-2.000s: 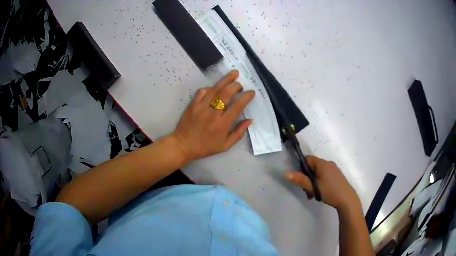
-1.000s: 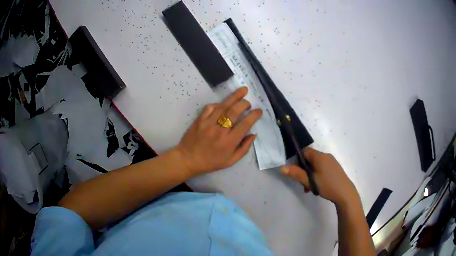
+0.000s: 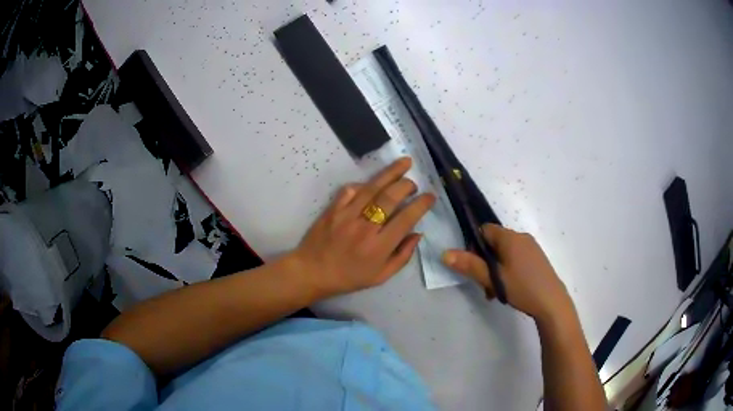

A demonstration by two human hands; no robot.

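Note:
A white curved paper pattern (image 3: pixel 440 250) with printed lines lies on the table, with dark cloth (image 3: pixel 419 117) showing along its right edge. A dark rectangular weight (image 3: pixel 331 85) lies across the pattern's upper left side. My left hand (image 3: pixel 366 229), with a gold ring, is spread with its fingertips on the pattern, below the weight. My right hand (image 3: pixel 514 269) holds the black tailor's shears (image 3: pixel 468 210) by the handles. The shears lie along the pattern's right edge, over the dark cloth, with the gold pivot screw showing. The blades look nearly closed, and their tips are hard to tell from the cloth.
A second dark weight (image 3: pixel 165 110) lies at the table's red left edge. A black block with a handle (image 3: pixel 681 233) and a dark strip (image 3: pixel 612 342) lie at the right. Paper scraps (image 3: pixel 120 172) are below the left edge. Papers clutter the lower right.
The shears have moved up along the pattern's edge and their handles have closed. The table's things appear lower and further right in the picture. My left hand still rests on the pattern.

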